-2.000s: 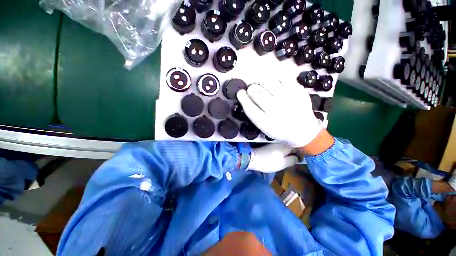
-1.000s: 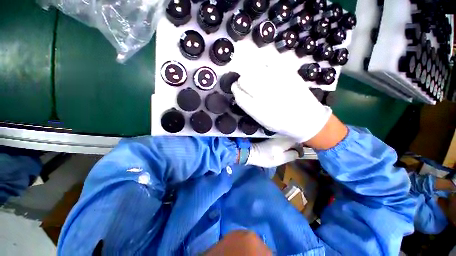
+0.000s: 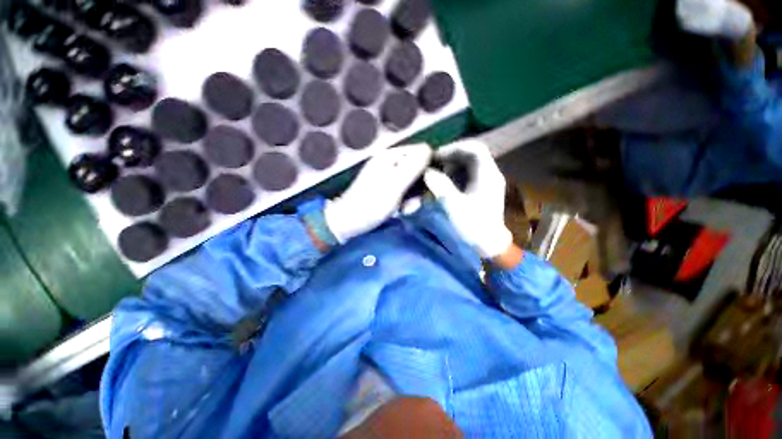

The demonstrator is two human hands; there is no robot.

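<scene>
My left hand (image 3: 377, 190) and my right hand (image 3: 476, 201), both in white gloves, meet just off the tray's near edge. Between their fingers is a black part (image 3: 461, 168), blurred and mostly hidden by the gloves. The white foam tray (image 3: 231, 39) lies tilted in view to the left. Rows of parts with matte dark-grey tops (image 3: 276, 123) stand along its near and right side. Glossy black cylinders (image 3: 88, 115) with paired light reflections stand at its left.
The green bench top (image 3: 549, 51) ends at a metal rail (image 3: 574, 107). A clear bag (image 3: 10, 146) is cut off at the left edge. Another person's gloved hand (image 3: 716, 17) shows at upper right. Cardboard (image 3: 639, 330) and red-and-black items (image 3: 703, 253) lie on the floor.
The view has swung to the right and turned. My right hand has left the tray and come together with my left hand at the near edge, with a black part between them.
</scene>
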